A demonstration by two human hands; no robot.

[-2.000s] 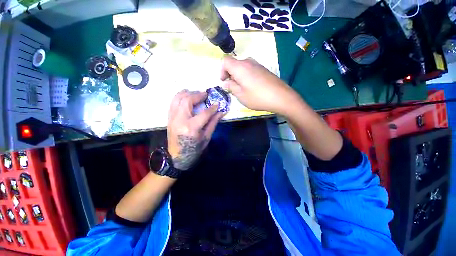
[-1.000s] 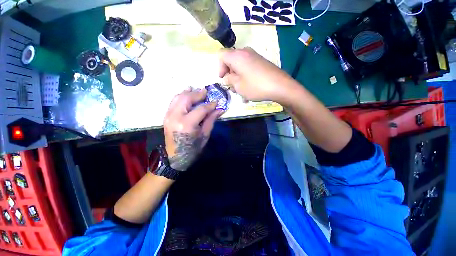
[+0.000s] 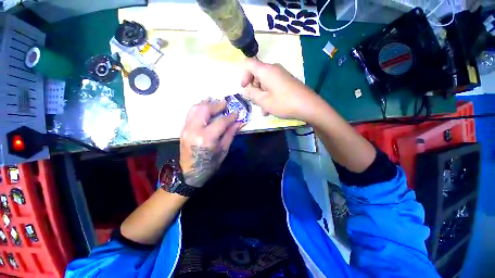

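Note:
A small round device unit (image 3: 238, 109) with shiny silver-purple internals is held by my left hand (image 3: 209, 133), over the front edge of the cream board. My right hand (image 3: 277, 89) is just right of the unit and above it, fingers bent and fingertips close together. Whether it holds a tiny part is too small to tell. The dark electric screwdriver (image 3: 233, 27) with a yellowish body hangs from the top; its tip is beside my right index finger.
Round black subassemblies (image 3: 131, 33) and a black ring (image 3: 144, 81) lie left on the board (image 3: 184, 59). Clear plastic bags (image 3: 100, 117) lie beside them. A fan (image 3: 395, 58) stands right. Black stickers (image 3: 293, 17) are at the back. Red crates (image 3: 38, 212) flank the bench.
My right fingertips have lifted slightly away from the unit and spread a little. My left hand keeps its hold on the unit. The view has shifted slightly.

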